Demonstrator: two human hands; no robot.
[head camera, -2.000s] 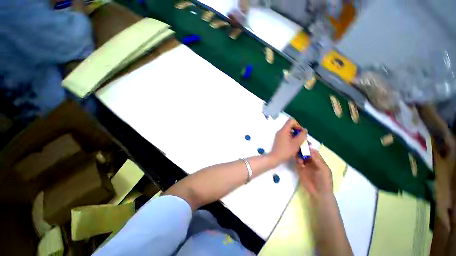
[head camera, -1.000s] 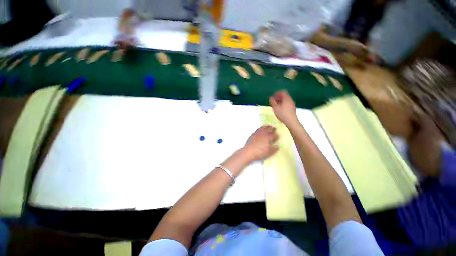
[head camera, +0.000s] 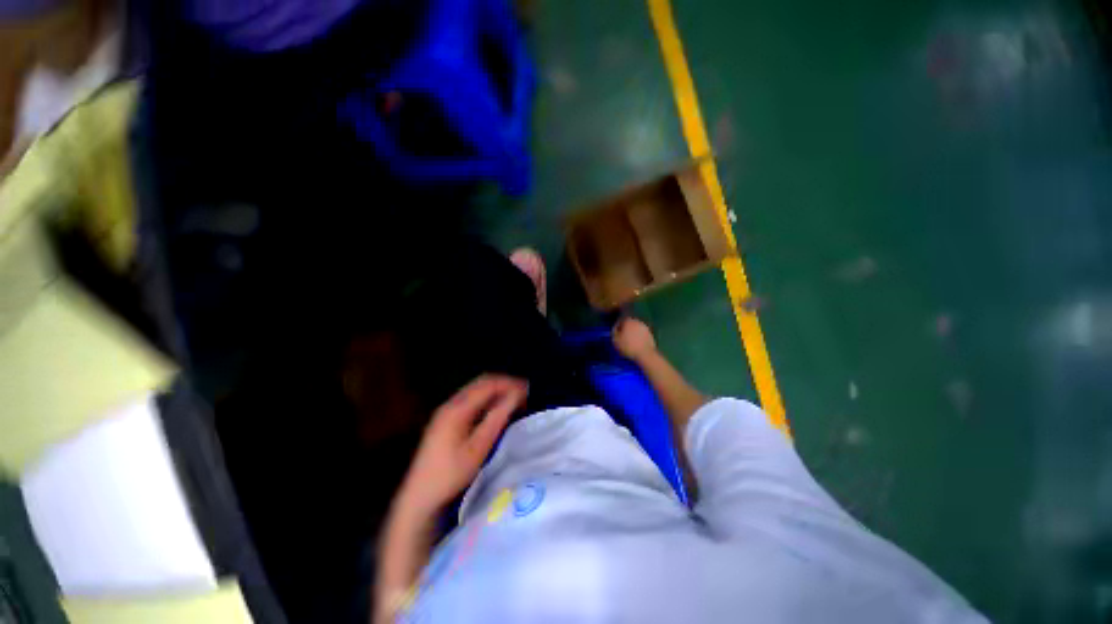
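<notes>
My left hand (head camera: 473, 427) is low at the centre, in front of my light shirt. It is blurred, with the fingers apart and nothing visible in it. My right hand (head camera: 632, 336) is small and blurred beside the lower corner of an open brown carton (head camera: 671, 229). Its fingers are bunched, and I cannot tell whether it touches or holds anything. The carton stands on the green floor beside the yellow line and shows inner flaps or compartments. A blue edge (head camera: 634, 396), perhaps of a seat, lies under my right forearm.
A blue plastic stool (head camera: 500, 122) is at the top centre. Yellow sheets (head camera: 73, 366) and a white surface (head camera: 116, 500) lie on the bench at the left. A yellow line (head camera: 754, 335) crosses the green floor (head camera: 927, 268). Under the bench it is dark.
The view has swung right and down from the bench to the floor. Both hands have left the yellow sheet; the left is by my lap, the right down near the carton.
</notes>
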